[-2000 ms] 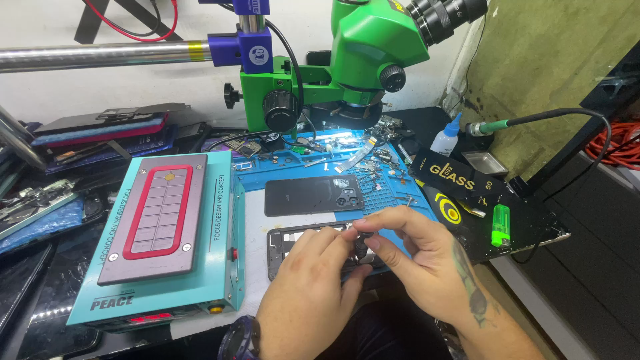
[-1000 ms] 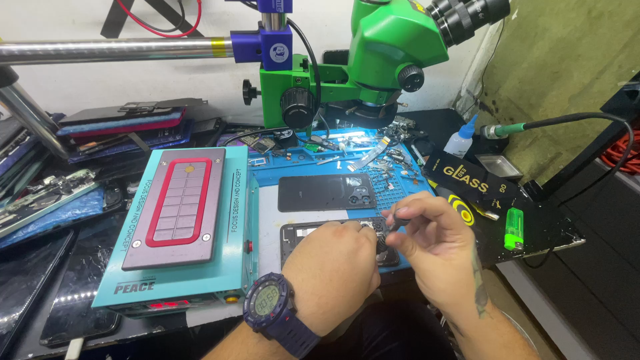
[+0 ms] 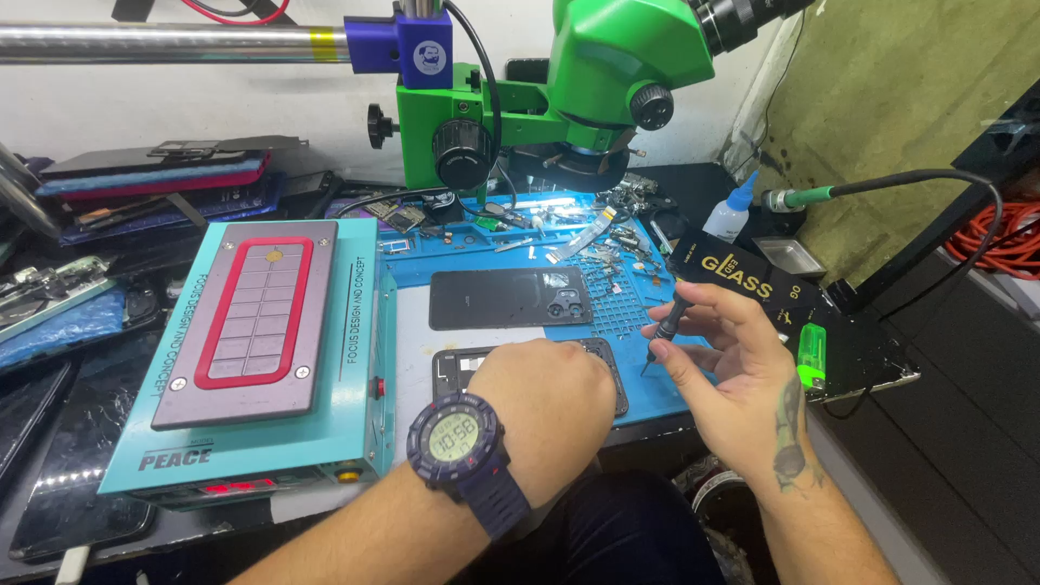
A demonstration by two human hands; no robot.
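My right hand (image 3: 719, 353) grips a small dark precision screwdriver (image 3: 668, 323) between thumb and fingers, its thin tip pointing down over the blue silicone repair mat (image 3: 642, 394). A digital wristwatch (image 3: 453, 439) is on my left wrist. My left hand (image 3: 544, 406) lies palm down across an opened smartphone (image 3: 449, 366), covering its middle; the fingers are curled out of sight, so whether they hold anything does not show. Just behind that phone, a dark phone back cover (image 3: 504, 299) with a camera cluster lies flat.
A teal heating-plate machine (image 3: 357, 325) stands left of the phone. A green microscope (image 3: 617, 57) hangs over the mat's back, where loose phone parts (image 3: 626, 244) are scattered. A blue-tipped bottle (image 3: 727, 215), black glass packet (image 3: 731, 272) and green lighter (image 3: 811, 353) are at right.
My right hand has moved away to the right from the opened phone, and the screwdriver now shows plainly in it. My left hand stays over the phone, its back turned more upward.
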